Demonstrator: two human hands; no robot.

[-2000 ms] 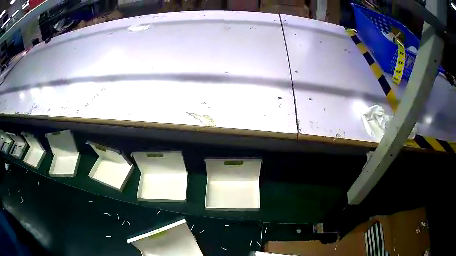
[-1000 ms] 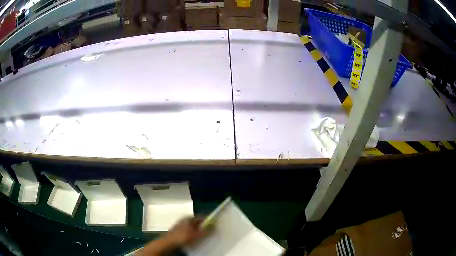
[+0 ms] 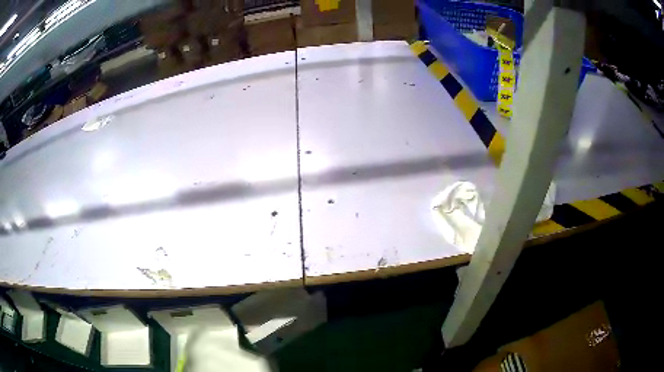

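Observation:
Open white cartons stand in a row on the dark green belt below the bench edge; one (image 3: 125, 344) is at the lower left, with its lid flap up. A blurred white carton (image 3: 222, 357) with a yellow-green edge is cut off by the bottom edge, in front of the row. A pale grey-white piece with a bright white strip (image 3: 280, 320) lies right of the row, against the bench; I cannot tell what it is. Neither my left hand nor my right hand shows in the picture.
A long white bench (image 3: 218, 160) spans the view. A grey metal post (image 3: 528, 160) rises at the right. Crumpled white cloth or plastic (image 3: 459, 211) lies beside it. A blue basket (image 3: 473, 58) stands behind striped tape. A brown carton (image 3: 560, 349) is at lower right.
The view has shifted to the right. The hand seen holding a white carton one second ago is out of the picture. The blurred white carton now shows at bottom left, before the row.

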